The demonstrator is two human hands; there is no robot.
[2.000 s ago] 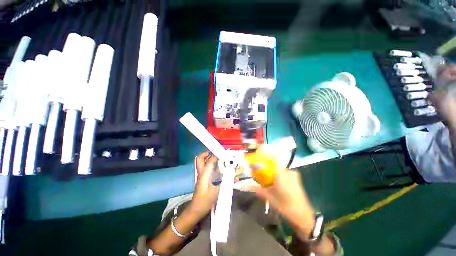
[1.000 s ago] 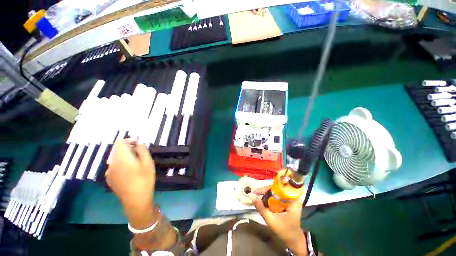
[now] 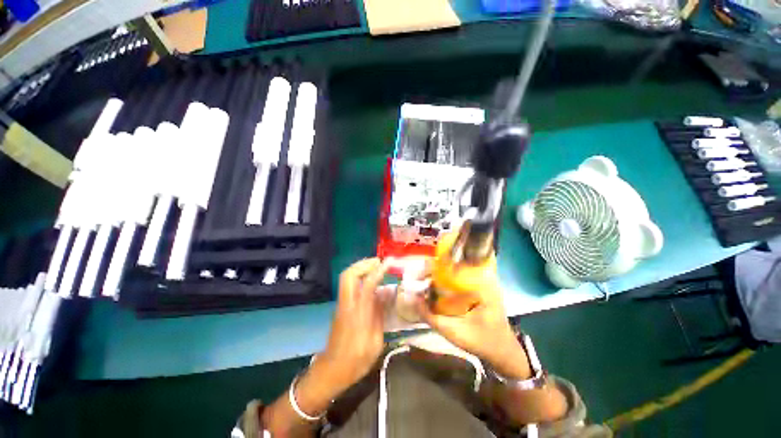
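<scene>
My right hand (image 3: 479, 321) is closed around the orange electric screwdriver (image 3: 462, 278), below the dark cable, in front of the feeder. My left hand (image 3: 355, 316) is beside it, fingers bent, at a small pale part (image 3: 409, 299) between the hands. The part is blurred, and whether my left fingers grip it cannot be told. The screwdriver's bit is hidden. The white and blue screw feeder (image 3: 432, 201) stands on its red base (image 3: 385, 244), partly covered by the screwdriver.
Closed white tripod stands (image 3: 158, 171) lie in black foam trays (image 3: 321, 231) at the left, more at the far left edge. A pale desk fan (image 3: 574, 229) is right of the feeder. A black tray (image 3: 702, 188) with short white parts is further right, near a person's sleeve (image 3: 760, 291).
My left hand has moved right, from over the closed stands to beside my right hand. The screwdriver has come nearer the feeder's front and covers part of it. The view has shifted.
</scene>
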